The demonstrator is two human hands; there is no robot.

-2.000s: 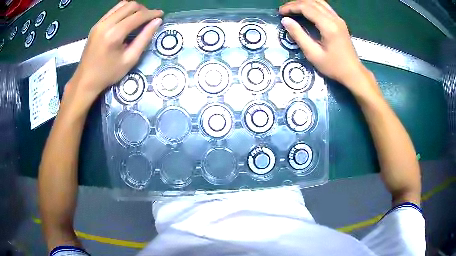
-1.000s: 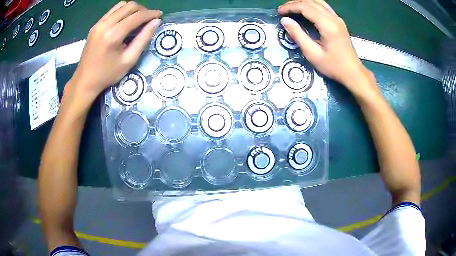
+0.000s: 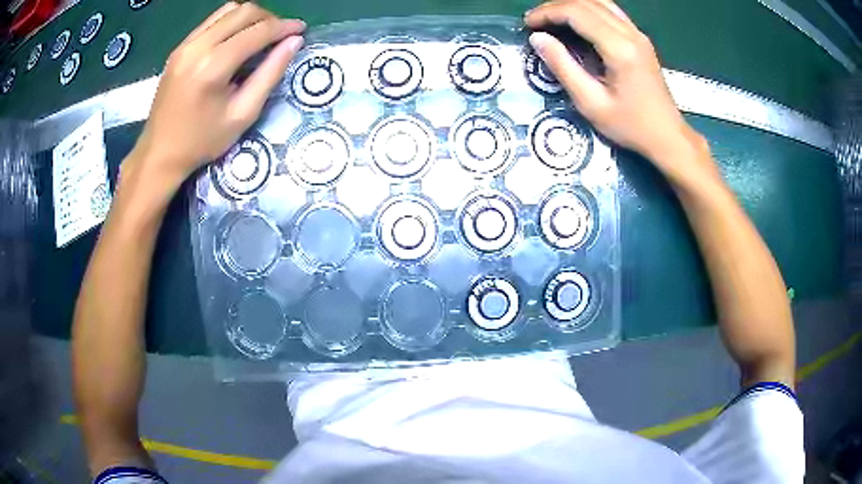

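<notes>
A clear blister tray (image 3: 354, 269) lies on the dark green bench surface in front of me, with strong glare on its upper half. Round black-and-silver parts (image 3: 490, 223) sit in many of its pockets. Several pockets at the lower left, such as this tray pocket (image 3: 414, 314), hold no part. My left hand (image 3: 222, 80) rests at the tray's far left corner, thumb and fingers at its edge. My right hand (image 3: 605, 76) rests at the far right corner and partly covers one round part. Whether the fingertips pinch the rim is hard to tell.
A green conveyor belt (image 3: 378, 11) runs beyond the pale rail (image 3: 747, 109), with loose round parts (image 3: 117, 49) at the upper left. A paper label (image 3: 81, 180) lies left of the tray. A red bin (image 3: 33, 17) is cut off at the far left. Dark, blurred ridged shapes stand at both sides.
The loose round parts on the belt at the upper left have shifted to the right. Both hands and the tray have stayed almost still.
</notes>
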